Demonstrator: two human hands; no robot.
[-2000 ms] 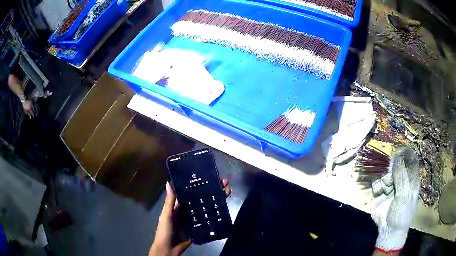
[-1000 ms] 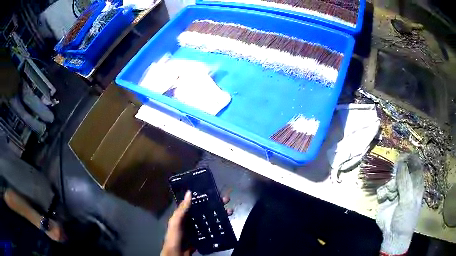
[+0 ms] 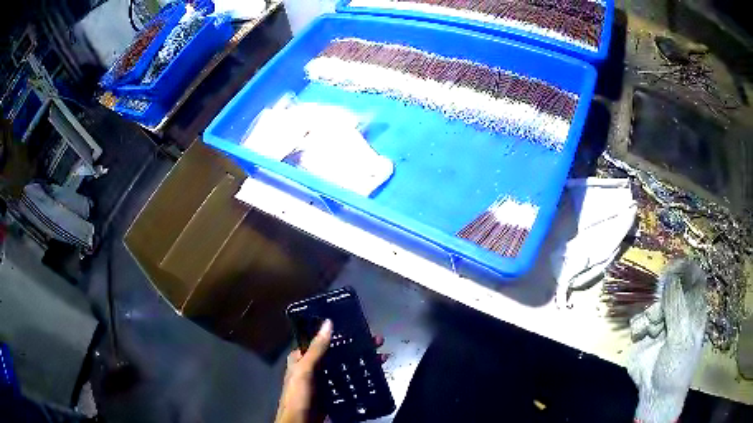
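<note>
My bare left hand holds a black smartphone at the bottom centre; its lit screen shows a number keypad, and my thumb lies over the screen. My gloved right hand is at the lower right on the pale bench board, its fingers closed around a bunch of brown-red wire leads that fans out to the left. The large blue tray holds a long row of leads at the back, a small bunch at the near right corner and a crumpled white cloth or glove at left.
Another white glove or cloth lies between tray and right hand. Dross and scraps cover the right side. A second blue tray stands behind, and smaller blue trays upper left. An open cardboard box is below left.
The view has shifted, so the tray and bench appear lower and further right. My left thumb has moved onto the phone's screen. The person's arm seen at left is out of view.
</note>
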